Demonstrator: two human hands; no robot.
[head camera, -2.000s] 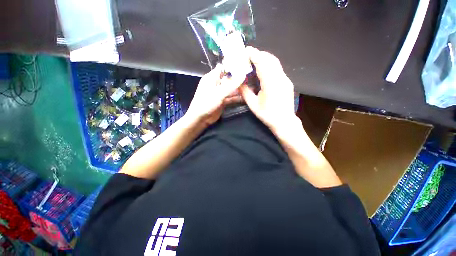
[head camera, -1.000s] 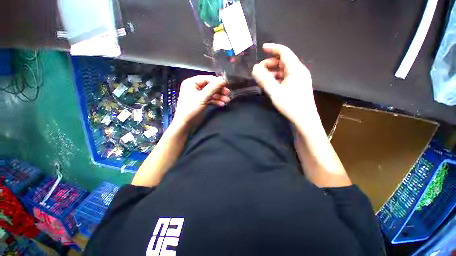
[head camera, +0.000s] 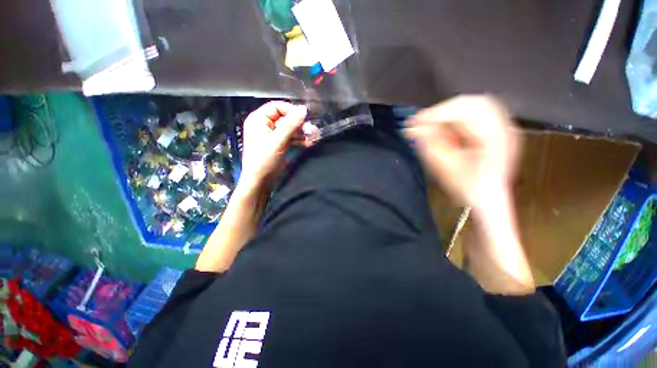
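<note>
A clear poly bag (head camera: 344, 99) lies over the table's front edge with a plush doll (head camera: 299, 52) inside, its green, yellow, blue and red parts showing. A white hang tag (head camera: 323, 34) covers part of the doll. My left hand (head camera: 272, 140) pinches the near left corner of the bag at its flap. My right hand (head camera: 465, 147) is blurred, off the bag to the right, above the cardboard box; its fingers are curled, and whether it holds anything cannot be told.
A stack of empty bags (head camera: 108, 44) lies at the table's left. Bagged dolls (head camera: 184, 172) fill a blue crate (head camera: 124, 176) below. An open cardboard box (head camera: 569, 194) is at the right. A white strip (head camera: 599, 43) and a bluish plastic bag (head camera: 643, 72) lie on the table's right.
The bag has come down from both hands at the table edge to lie flatter. My right hand has let go of it and moved right; my left hand stays at the flap.
</note>
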